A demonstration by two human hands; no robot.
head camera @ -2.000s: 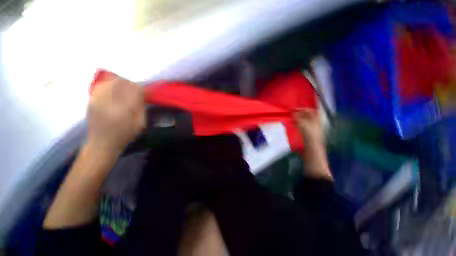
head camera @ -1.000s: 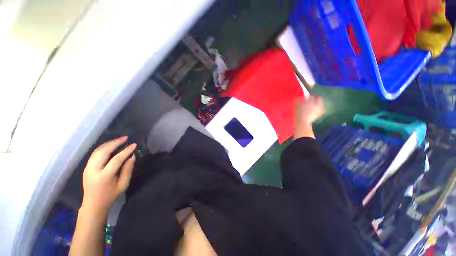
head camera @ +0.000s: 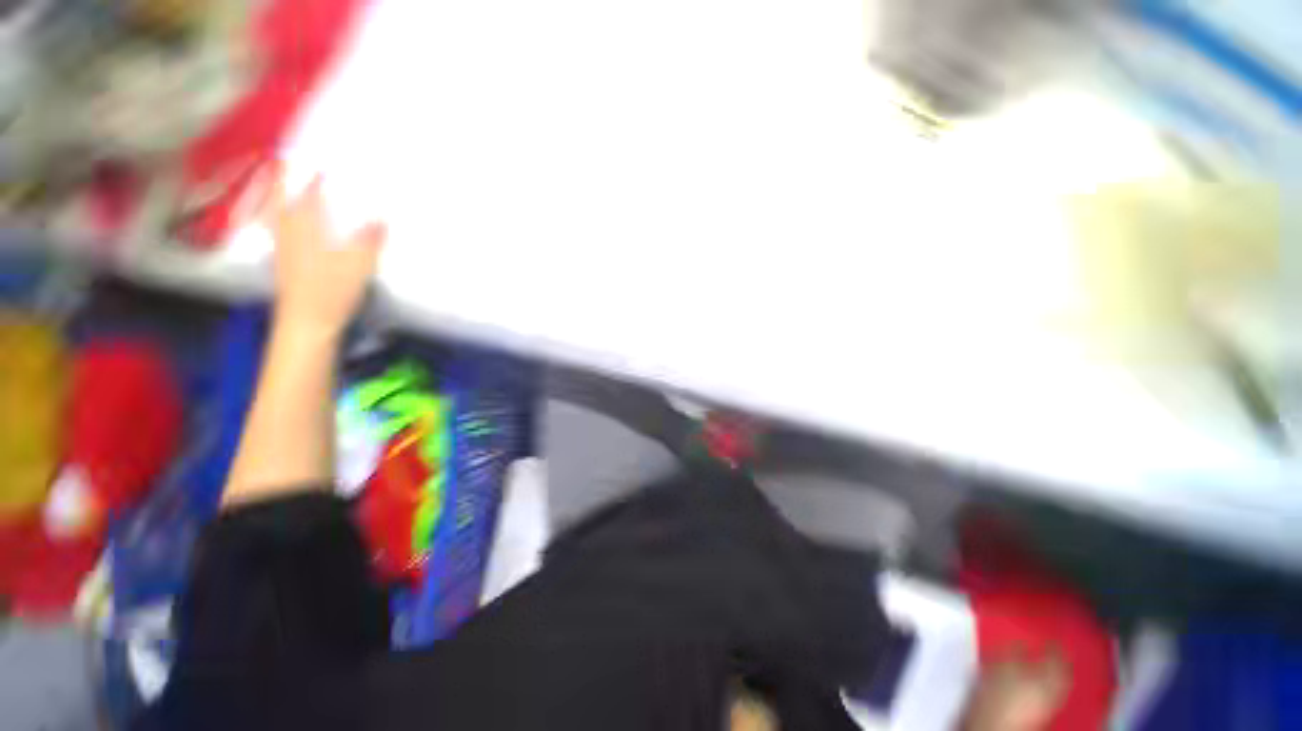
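The frame is blurred. My left hand is at the left end of the white table, its fingers apart, beside a red heap of cloth at the table's edge; whether it touches the cloth cannot be told. My right hand is small and blurred at the bottom right edge, over the red fabric pile; its fingers and any grip cannot be made out. Strong glare hides most of the table surface.
The sewing machine's head with a blue stripe is at the upper right. A left blue crate below the table holds red cloth and neon green strips. More red and yellow cloth is at the far left. A white surface is beside my knees.
The view has swung left and up to the table. My left hand has moved from near my lap to the red heap. My right hand stays low by the red pile.
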